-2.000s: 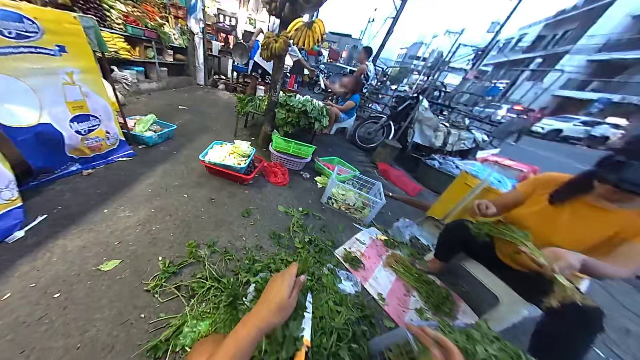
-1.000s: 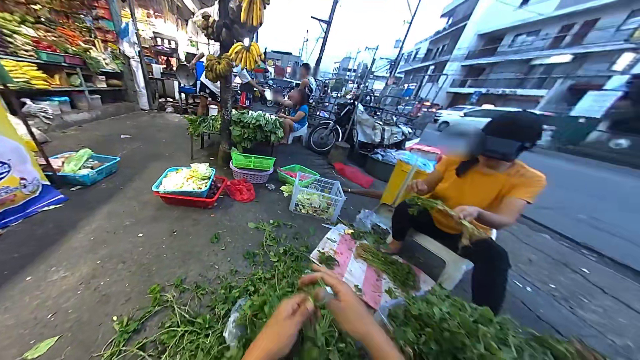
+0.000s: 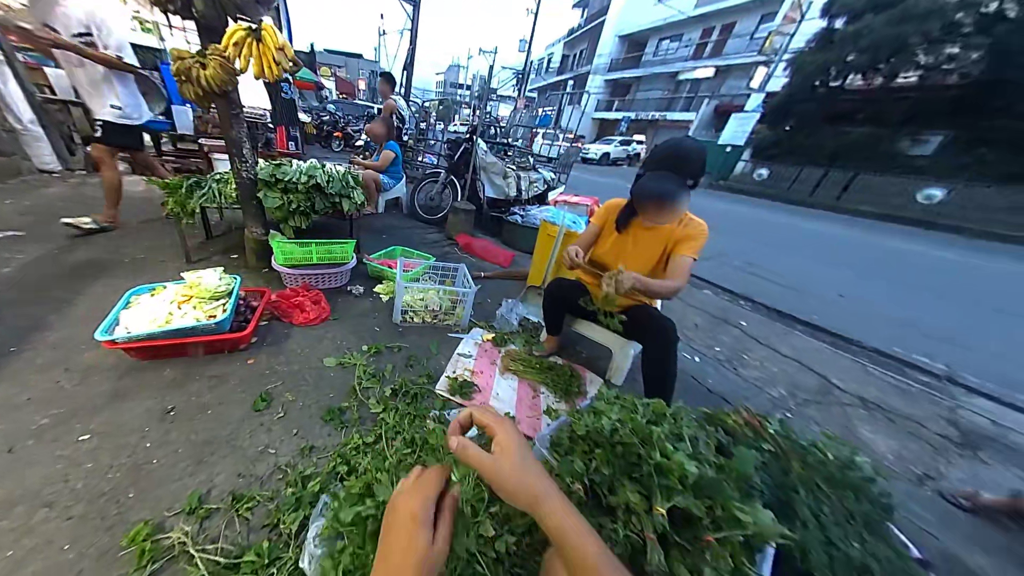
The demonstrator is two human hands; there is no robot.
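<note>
Over a heap of leafy green herbs (image 3: pixel 360 472), my left hand (image 3: pixel 416 516) has its fingers bent together, and the greens behind partly blend with its fingertips. Just right of it and a little higher, my right hand (image 3: pixel 500 456) curls its thumb and forefinger into a loop; whether either hand pinches a stem is unclear. Beyond the hands, a bundle of trimmed stems (image 3: pixel 544 374) lies on a pink and white striped sheet (image 3: pixel 484 372). A large pile of bunched herbs (image 3: pixel 656 480) stands to the right, close to my right forearm.
A person in an orange shirt (image 3: pixel 644 256) sits ahead on a white stool (image 3: pixel 612 344), handling stems. A white plastic crate (image 3: pixel 436 296), a red tray (image 3: pixel 192 346) and a green basket (image 3: pixel 314 252) stand on the pavement. Bananas (image 3: pixel 260 52) hang from a trunk; a person walks at left.
The view has swung right. My hands, apart two seconds ago, are now close together. The knife seen among the greens then is not visible now. The person in orange has lowered the stems.
</note>
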